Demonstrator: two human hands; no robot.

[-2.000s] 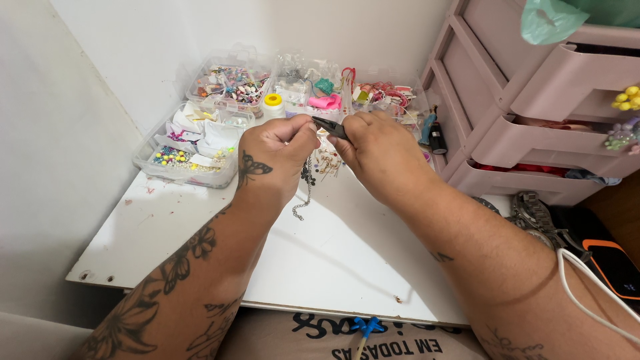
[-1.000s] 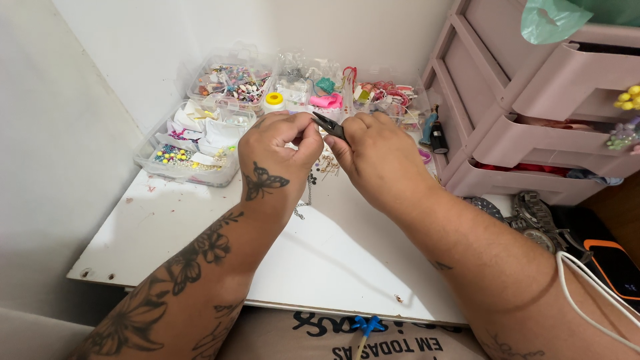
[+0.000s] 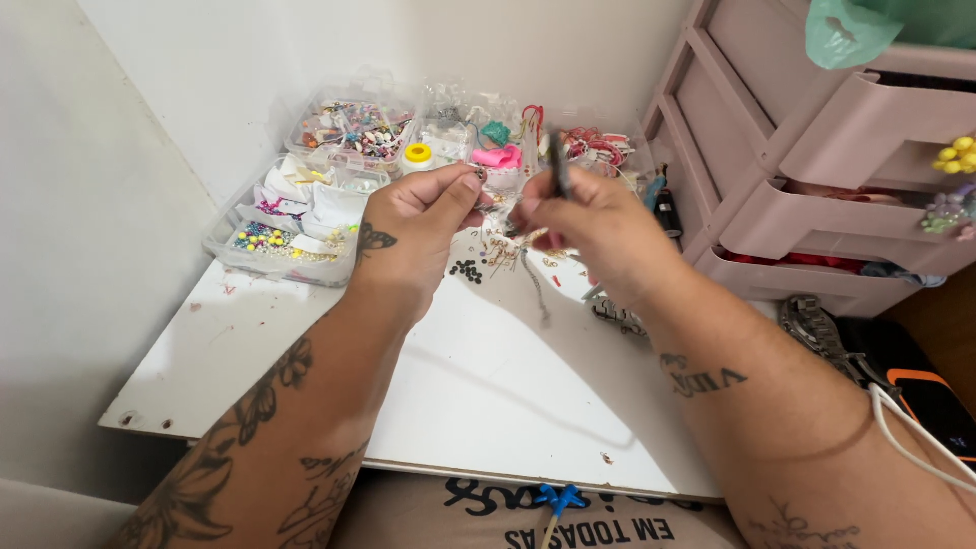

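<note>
In the head view my left hand (image 3: 419,229) pinches a small dark jewellery piece (image 3: 480,174) between thumb and forefinger. My right hand (image 3: 591,221), blurred, holds dark-handled pliers (image 3: 558,164) whose handles point up; their jaws are hard to make out. A thin metal chain (image 3: 536,286) hangs or lies between the hands; its upper end is hidden. Below my left hand's fingers, small black beads (image 3: 467,271) lie on the white board (image 3: 488,389). Gold-coloured findings (image 3: 507,248) are scattered behind them.
Clear plastic boxes of beads (image 3: 286,255) and craft supplies (image 3: 354,122) stand behind. A yellow-topped spool (image 3: 418,155) is near my left hand. At the right are a pink drawer unit (image 3: 732,99), metal watches (image 3: 816,328), a dark device with orange trim (image 3: 926,404) and a white cable (image 3: 907,442).
My hands have moved apart. The pliers, earlier pointing at the left fingertips, now stand upright in my right hand, away from the piece in my left.
</note>
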